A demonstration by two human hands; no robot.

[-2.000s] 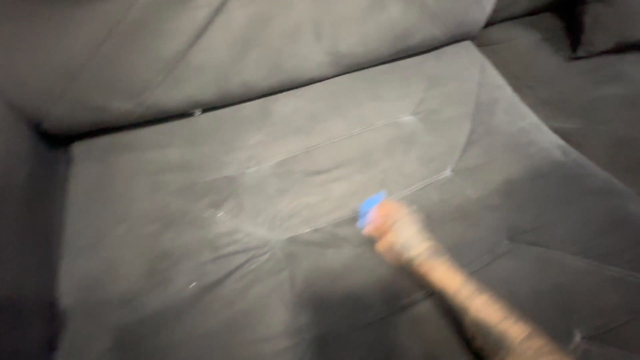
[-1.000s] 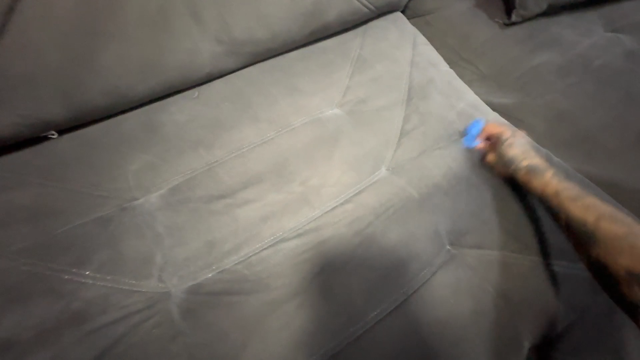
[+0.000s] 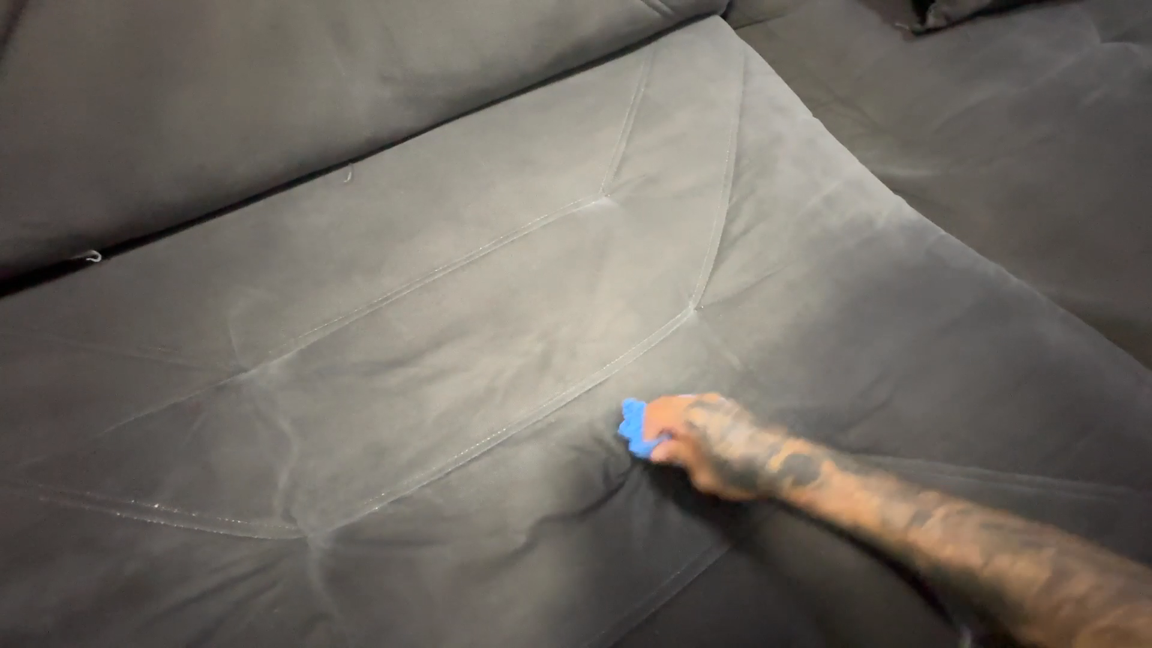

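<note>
My right hand [image 3: 706,441] is closed around a blue cloth [image 3: 636,429], which sticks out past the fingers on their left side. Hand and cloth press on the grey fabric sofa seat [image 3: 504,324], just below a stitched seam, and the fabric creases around them. The forearm comes in from the lower right and casts a dark shadow beneath it. How much cloth lies inside the fist is hidden. My left hand is out of view.
Behind the seat rises the grey sofa backrest [image 3: 315,81], with a dark gap between them. Small pale threads [image 3: 93,256] show along that gap. Another grey sofa section [image 3: 1008,153] adjoins at the right, with a dark object [image 3: 954,13] at the top edge.
My right hand, with the blue cloth still in it, has moved from near the seat's right edge, where it was a second ago, down and left toward the middle seam.
</note>
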